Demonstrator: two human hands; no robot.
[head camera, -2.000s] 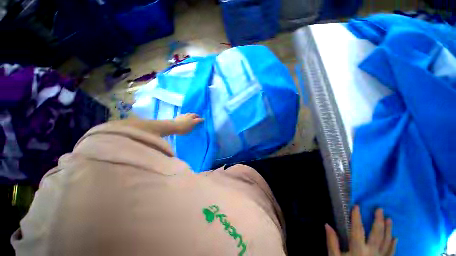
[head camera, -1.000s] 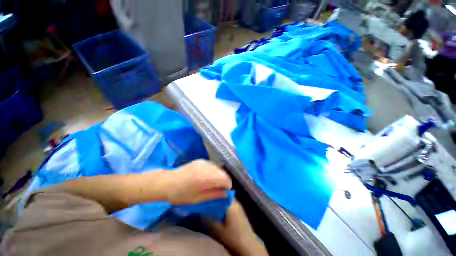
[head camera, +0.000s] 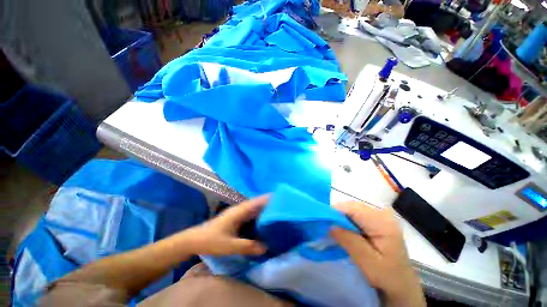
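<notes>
My left hand (head camera: 235, 231) and my right hand (head camera: 375, 243) hold a garment panel (head camera: 300, 219), bright blue with pale blue parts, in front of me at the table's front edge. The fingers of both hands grip its folds; its lower part is cut off by the frame's bottom edge. A separate bright blue panel (head camera: 261, 156) lies on the white sewing table (head camera: 150, 135), its right part under the lamp spot left of the needle area. The sewing machine (head camera: 444, 129) stands at the right with its keypad and lit screen.
A bundle of bright blue cut pieces (head camera: 252, 57) lies on the table's far left. A smartphone (head camera: 429, 223) and snips (head camera: 387, 174) lie right of my right hand. A blue pile (head camera: 96, 225) sits below the table edge. Blue crates (head camera: 57, 135) stand on the floor at left.
The view has swung right towards the machine. My hands have come from the pile side up to the table's front edge, with blue cloth now held between them.
</notes>
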